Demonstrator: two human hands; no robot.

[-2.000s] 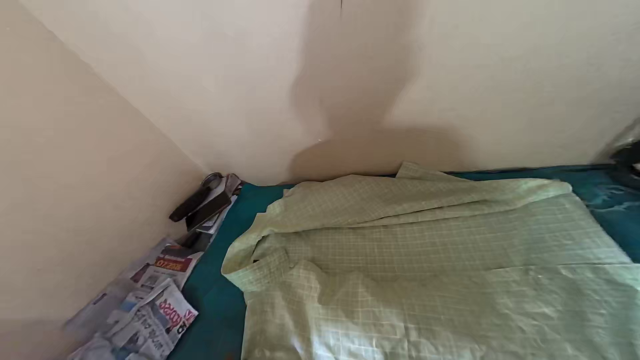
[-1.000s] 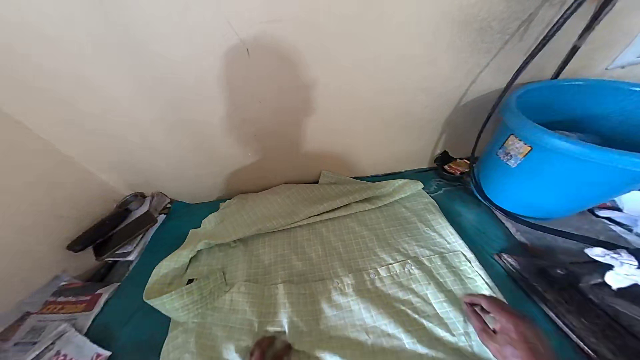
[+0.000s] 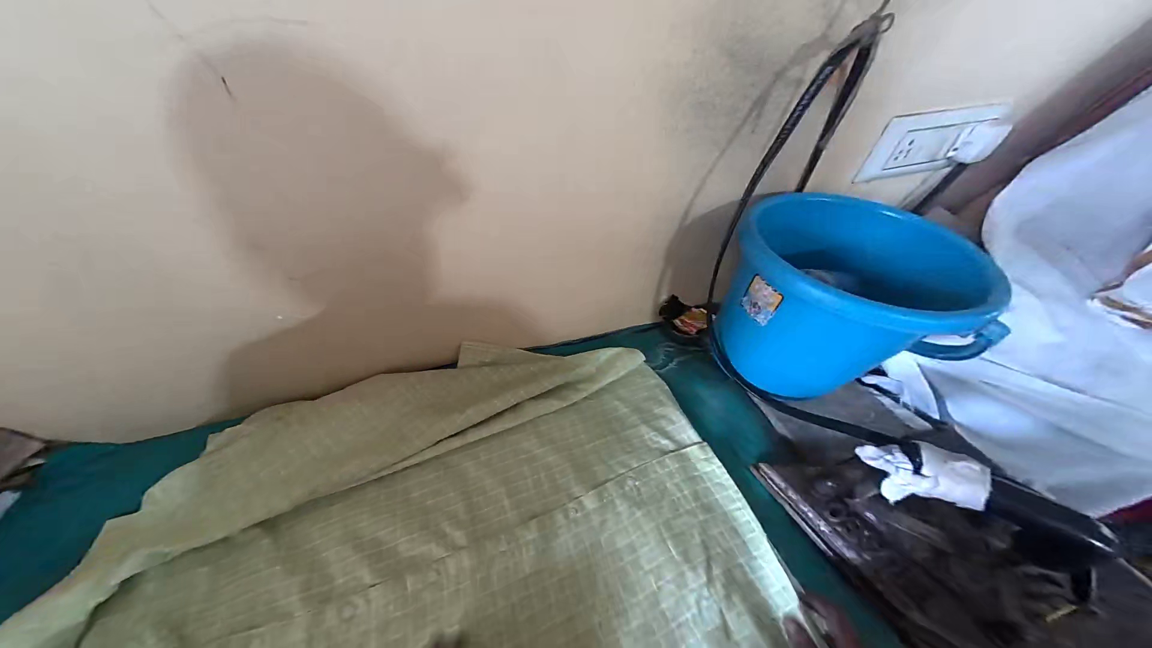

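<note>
A light green checked shirt (image 3: 540, 522) lies spread on a teal cloth (image 3: 720, 423). At the bottom edge of the view, part of my right hand (image 3: 823, 621) shows blurred at the shirt's right edge; whether its fingers grip the fabric cannot be told. Only a dark fingertip of my left hand (image 3: 445, 641) shows at the bottom middle, over the shirt, with the rest out of view. To the right of the cloth, an iron's black handle (image 3: 1048, 526), with white cloth (image 3: 936, 472) wrapped around its cord end, rests by a dark, worn board.
A blue plastic bucket (image 3: 864, 288) with a stickered side stands at the back right, a black cable (image 3: 765, 153) running behind and below it. A wall socket (image 3: 936, 139) holds a white plug (image 3: 981, 139). White fabric (image 3: 1062, 396) hangs at the right; the wall (image 3: 558, 180) borders the cloth.
The view has swung to the right, bringing the socket and white fabric into sight. My hands, absent two seconds ago and seen over the shirt one second ago, now show only at the bottom edge.
</note>
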